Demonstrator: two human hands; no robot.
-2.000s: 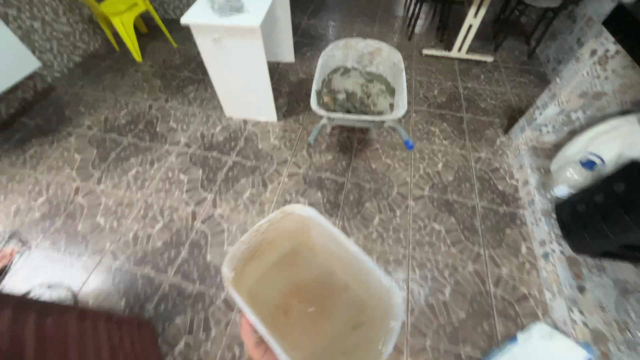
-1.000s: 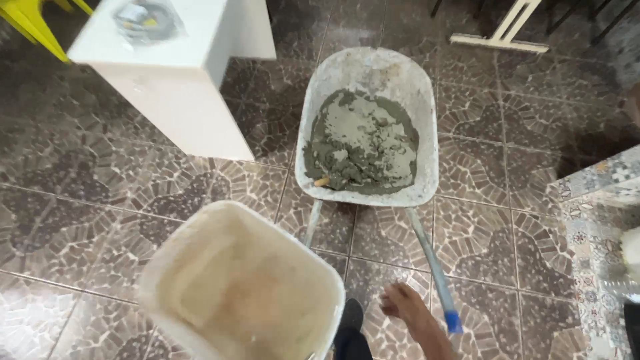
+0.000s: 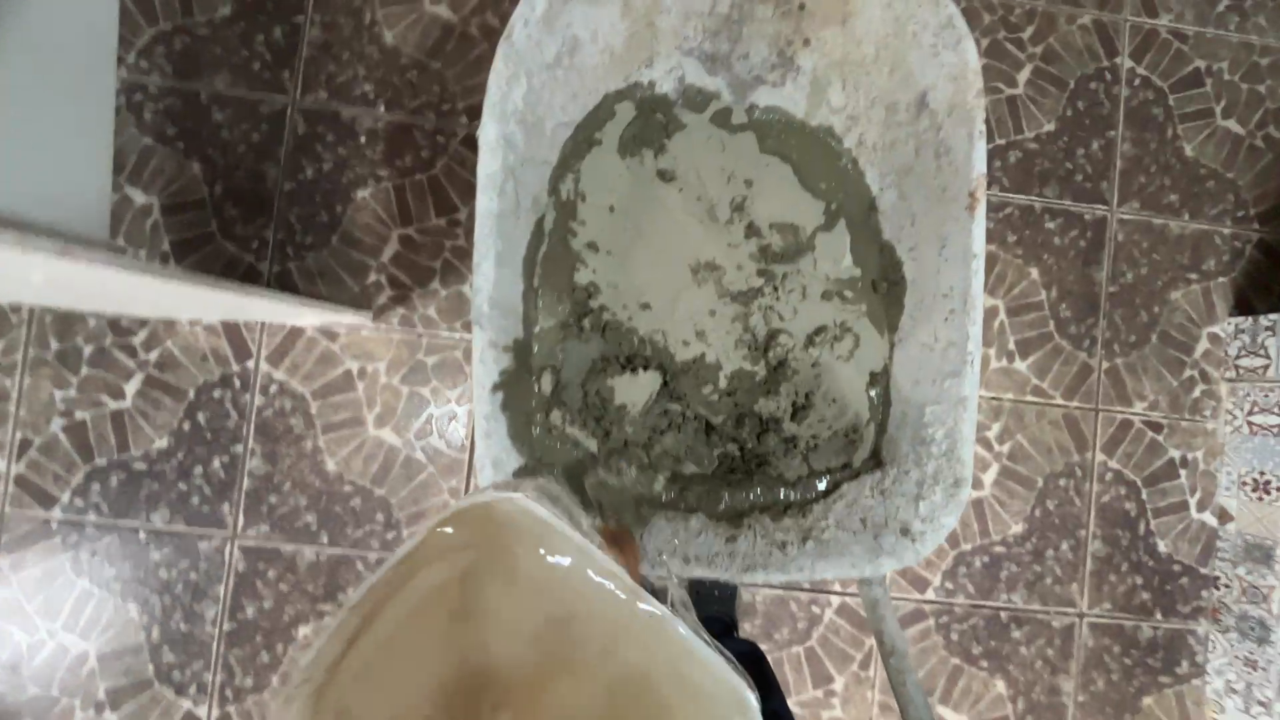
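A cream plastic tub is tilted at the bottom, its corner over the near left rim of a wheelbarrow tray. Clear liquid runs from that corner onto wet grey mortar, with pale, drier-looking material across its middle. Neither my left hand nor my right hand shows clearly. A small orange-brown thing sits beside the tub at the tray's near edge; whether it is a finger or a tool handle I cannot tell.
One metal wheelbarrow handle runs down toward me. Part of a dark shoe or trouser leg shows beside the tub. White furniture stands at the upper left on patterned floor tiles.
The view has moved in over the wheelbarrow. The tub has come to the tray's rim and tipped, with liquid flowing out. The hand seen at the right a second ago is out of clear sight.
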